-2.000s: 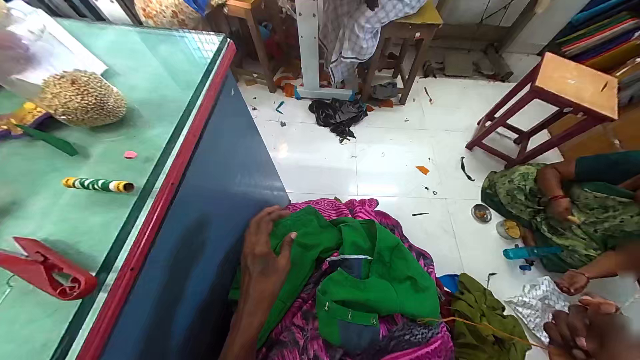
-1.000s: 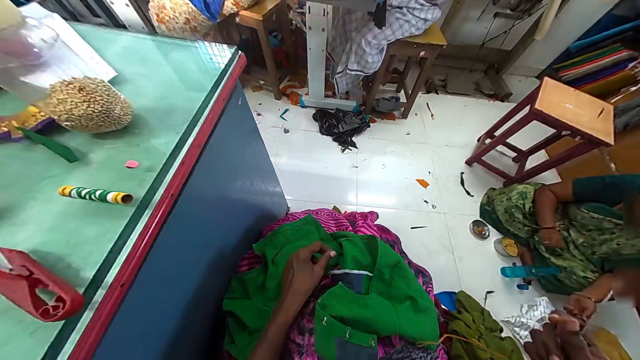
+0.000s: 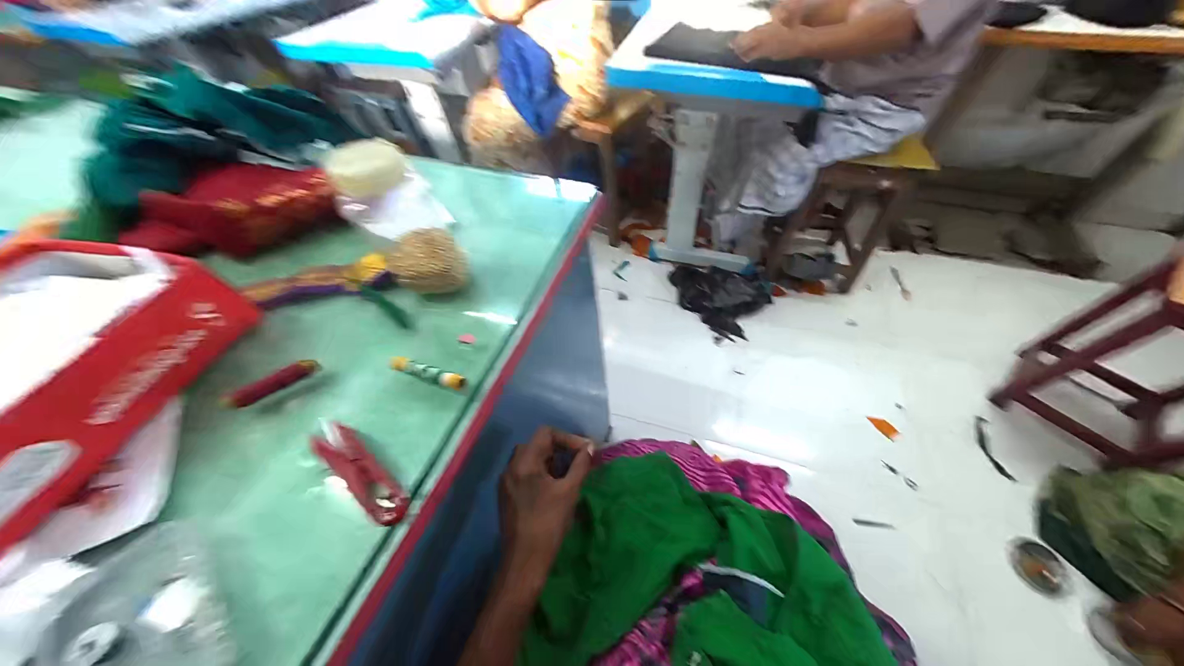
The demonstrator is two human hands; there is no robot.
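Observation:
In the head view my left hand (image 3: 544,486) is beside the edge of the glass-topped counter, at the upper left of a green garment (image 3: 647,527). Its thumb and forefinger tips are close together; whether something thin is between them cannot be told. The garment, with a white-edged grey patch, lies over pink and dark patterned cloth (image 3: 758,486) on my lap. My right hand is out of view. On the counter (image 3: 277,490) lie red thread snips (image 3: 359,474), a green-and-white thread spool (image 3: 427,373) and a dark red spool (image 3: 272,383).
A red box (image 3: 120,370), folded fabrics (image 3: 213,199) and a beaded round object (image 3: 428,261) are on the counter. Beyond, a person sits working at a blue-edged table (image 3: 712,85). A dark red stool (image 3: 1101,370), a seated person's clothing and fabric scraps are at right.
The view has swung left, showing more of the counter. My left hand has moved off the middle of the green garment to its upper left edge, beside the counter.

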